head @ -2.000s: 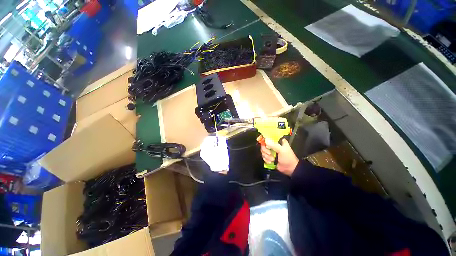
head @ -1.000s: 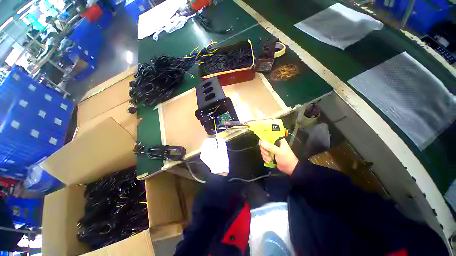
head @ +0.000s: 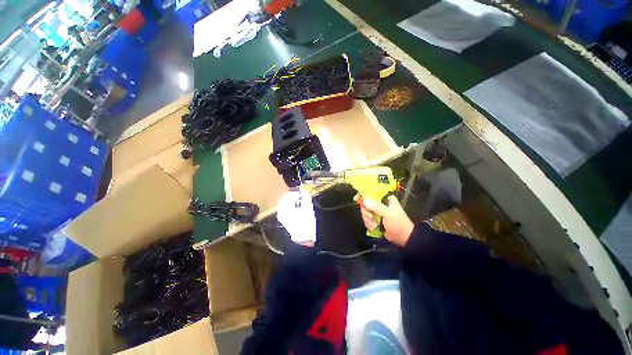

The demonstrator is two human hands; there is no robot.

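Note:
My right hand [head: 388, 218] looks bare and grips a yellow-green soldering gun [head: 373, 182]. Its long thin metal nose points left to the near end of a black housing [head: 286, 132], close to a small green circuit board [head: 311, 163]. The housing has a row of round openings and lies on a pale tan tray [head: 242, 170]. My left hand [head: 297, 216], in a white glove, is at the near end of the housing, by thin core wires. Its fingers look closed on the wires, but they are too small and blurred to be sure.
A dark red bin [head: 319, 105] of small black pieces stands behind the tray. Black cords [head: 218, 111] are heaped at its left, a bundled cord [head: 225, 210] nearer. An open carton [head: 93, 298] of cords stands lower left. Pale sheets [head: 551, 111] lie on the green belt at right.
The sheets on the belt have moved up and left in view. The gun's nose has shifted slightly left and down, off the board toward the wires. The left hand has hardly moved.

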